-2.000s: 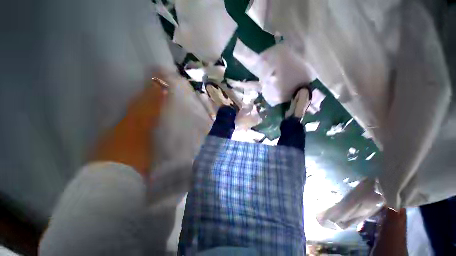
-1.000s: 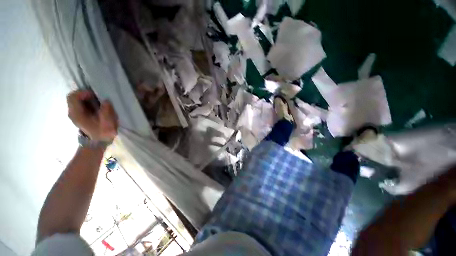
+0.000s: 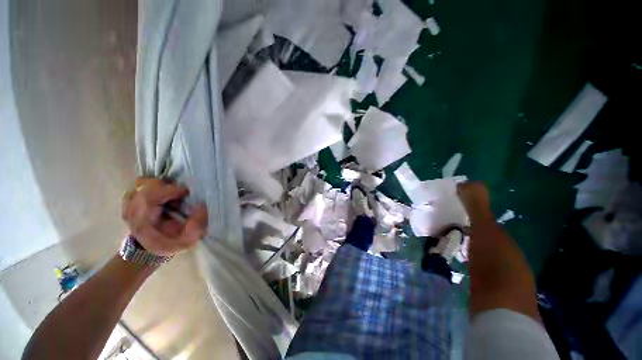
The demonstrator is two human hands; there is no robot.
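A long pale cloth (image 3: 186, 91) hangs in folds along the side of the brown cutting table (image 3: 77, 126). My left hand (image 3: 165, 214), with a metal watch at the wrist, is closed on the cloth at the table edge and bunches its folds. My right hand (image 3: 474, 198) is small and foreshortened above a white paper piece (image 3: 433, 204) near my feet; its fingers are unclear, and I cannot tell whether it holds anything.
White paper scraps (image 3: 320, 211) and large waste sheets (image 3: 303, 116) litter the green floor (image 3: 479, 91) beside the cloth and around my shoes. More pale sheets (image 3: 570, 126) lie at the right. A small blue and yellow item (image 3: 67, 277) is on the table at lower left.
The large pale sheets in front of me are gone from the right side. My left hand now grips the cloth at the table edge, and my right forearm has come further into view.
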